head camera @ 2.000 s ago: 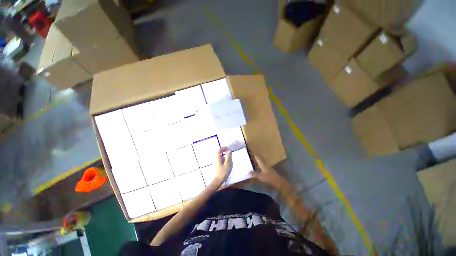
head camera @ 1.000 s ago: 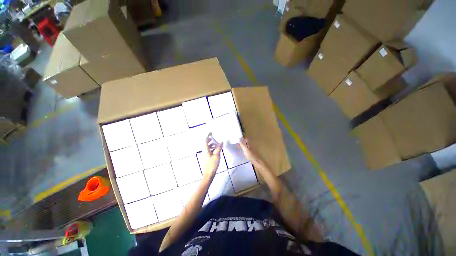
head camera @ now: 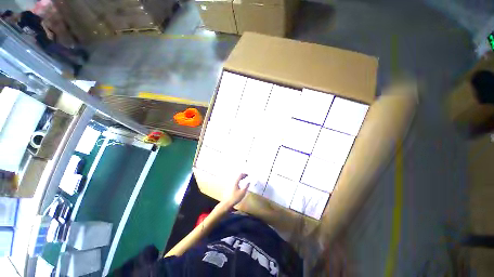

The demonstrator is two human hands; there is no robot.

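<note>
A large open brown shipping carton (head camera: 300,60) stands in front of me, filled with rows of white product boxes (head camera: 317,105). A few dark gaps show between them. My left hand (head camera: 237,191) is over the white boxes at the carton's near edge, fingers bent. White glare hides whether it holds anything. The right-hand carton flap (head camera: 374,146) is strongly blurred. Something blurred and skin-toned lies near its lower end at the bottom of the picture; my right hand cannot be made out there.
The orange tape dispenser (head camera: 189,117) lies on brown cardboard left of the carton. The holder with red and yellow handles (head camera: 157,138) is at the green conveyor belt's end (head camera: 157,189). White boxes (head camera: 89,236) sit on the belt. Closed cartons (head camera: 260,17) stand behind; a person (head camera: 40,30) is far left.
The view has turned left, bringing the belt in. My left hand has moved to the carton's near edge. My right hand has left the white boxes, and the right flap is now blurred.
</note>
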